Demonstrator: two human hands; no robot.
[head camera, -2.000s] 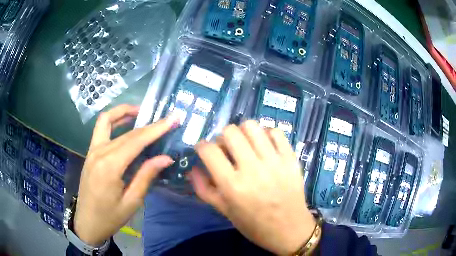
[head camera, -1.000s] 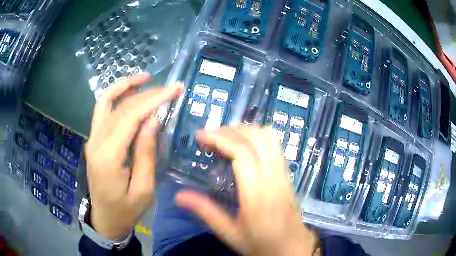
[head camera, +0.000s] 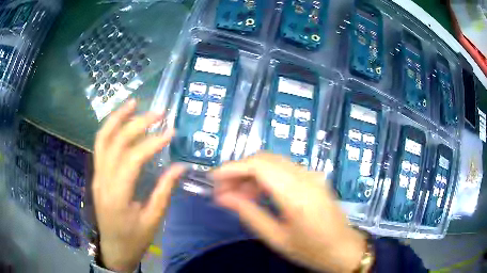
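Note:
A clear blister tray (head camera: 250, 114) holds teal phone housings in two rows of pockets. The nearest housing (head camera: 184, 125) lies at the front left, with its pale label at the far end and round openings at the near end. My left hand (head camera: 131, 184) is raised over the tray's left edge, blurred, fingers apart and empty. My right hand (head camera: 288, 202) is over the tray's near edge, right of that housing. Its thumb and forefinger are bent towards each other and blurred; whether they hold something small cannot be seen.
A clear film with rows of dark rounds (head camera: 115, 61) lies on the green mat (head camera: 48, 96) at the left. Filled trays (head camera: 53, 181) stand lower left. A whitish plastic sheet with gold bits (head camera: 470, 181) and a dark slab (head camera: 470, 96) lie at the right.
My right hand has moved down and right off the housing's near end. My left hand has shifted slightly lower. The camera view has shifted, so the tray appears further left and higher than one second ago.

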